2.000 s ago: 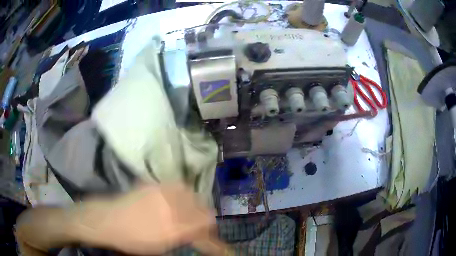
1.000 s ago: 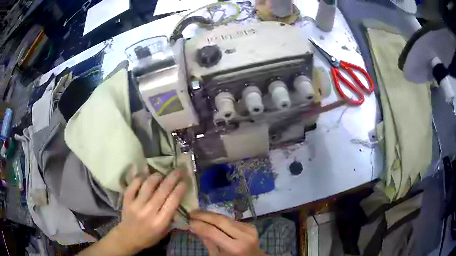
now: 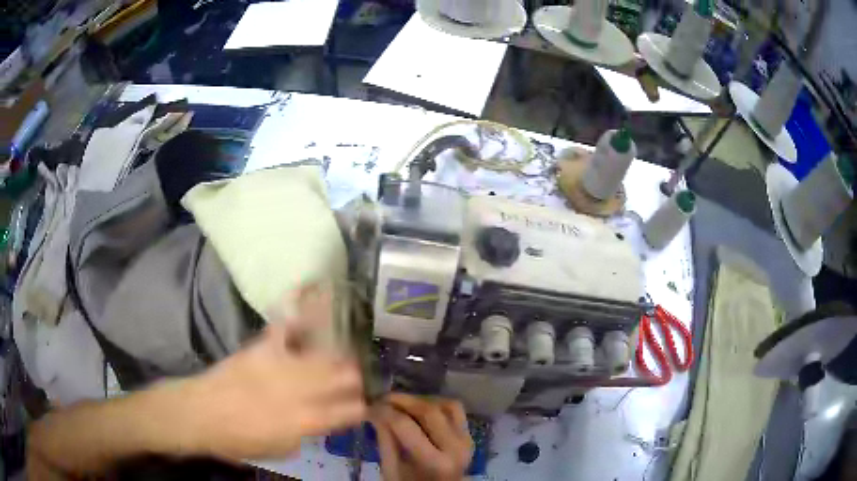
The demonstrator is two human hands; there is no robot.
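The pale green panel point(image 3: 272, 235) lies left of the overlock machine point(image 3: 554, 254), its right edge beside the needle area. The grey-brown garment body point(image 3: 160, 272) is heaped left of it. My left hand point(image 3: 282, 380) is blurred and lies over the cloth's near part, fingers on it; its exact grip cannot be told. My right hand point(image 3: 423, 437) is just below the machine's left end, fingers bent at the cloth's near edge, with the fingertips close to my left hand. The presser foot is mostly hidden.
Red-handled scissors point(image 3: 665, 344) lie right of the machine. Stacked green pieces point(image 3: 731, 376) lie at the far right. Thread cones point(image 3: 609, 167) stand behind the machine, and a thread stand with discs point(image 3: 583, 36) curves along the upper right. A blue patch point(image 3: 352, 445) shows below the machine.
The view has tilted up, so the machine sits lower and the thread stand shows. My right hand has come up close below the needle area. My left hand remains on the cloth, now blurred.
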